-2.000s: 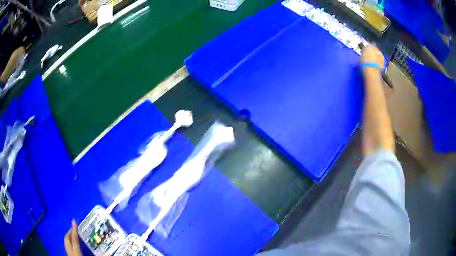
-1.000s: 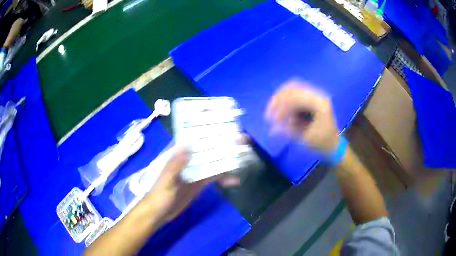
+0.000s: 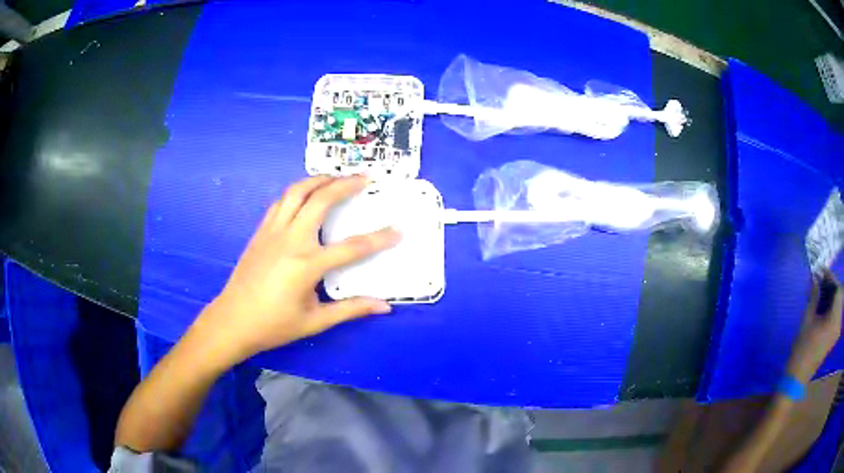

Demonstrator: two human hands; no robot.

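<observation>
A white rounded cover point(image 3: 416, 259) lies on the near unit, closing it from above. My left hand point(image 3: 305, 259) lies on it, fingers spread over its top and edges. Touching it on the far side is an open white housing point(image 3: 367, 125) with a green circuit board and dark parts inside. White cables in clear plastic bags point(image 3: 574, 111) run right from both units; the near one is a second bag point(image 3: 592, 208). My right hand point(image 3: 814, 323), partly cut off at the right edge, is closed around a small dark object, beside a whitish parts strip point(image 3: 826, 231).
The units lie on a blue corrugated sheet point(image 3: 231, 212). Another blue sheet point(image 3: 768, 185) is at the right. Dark bench top point(image 3: 74, 175) shows at the left and between the sheets. A green conveyor point(image 3: 740, 23) runs at the top right. Brown cardboard point(image 3: 703, 434) is at the lower right.
The view has swung left and down. My left hand has moved from holding the white cover raised to resting it on the near unit. My right hand has moved out to the parts strip.
</observation>
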